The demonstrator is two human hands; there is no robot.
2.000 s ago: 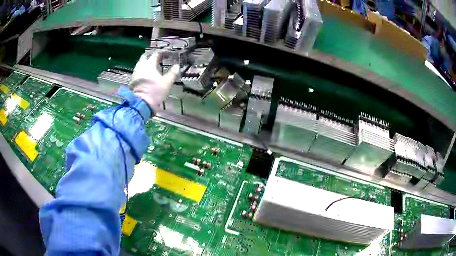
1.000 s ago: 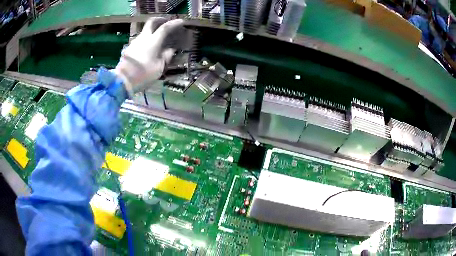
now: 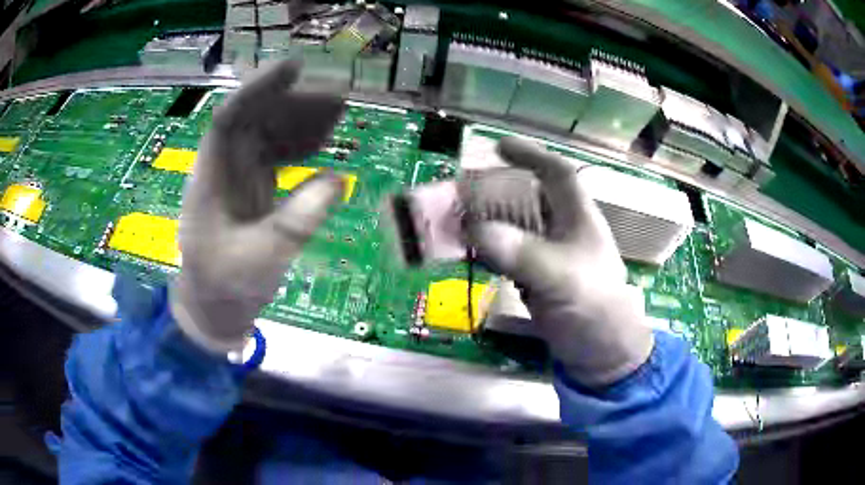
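Note:
My right hand [image 3: 569,256], in a white knit glove, grips a small heat sink assembly [image 3: 441,223] above the boards. The block looks silver-white with a dark strip at its left end and is blurred. A thin black wire [image 3: 470,294] hangs down from it. My left hand [image 3: 247,208], gloved, is raised over the green circuit board [image 3: 332,275] at the left, fingers and thumb apart, with no object visible in it. Yellow masking pieces [image 3: 455,305] lie on the board. A large heat sink [image 3: 637,220] sits on the board behind my right hand.
A metal rail [image 3: 398,374] runs along the front. Finned heat sinks [image 3: 550,90] stand in a row on the green shelf behind the boards. More boards at the right carry a large heat sink [image 3: 768,258] and a small heat sink [image 3: 782,341].
My left hand has come down from the shelf to over the board. My right hand has entered view, gripping a small heat sink assembly. The camera view has tilted down.

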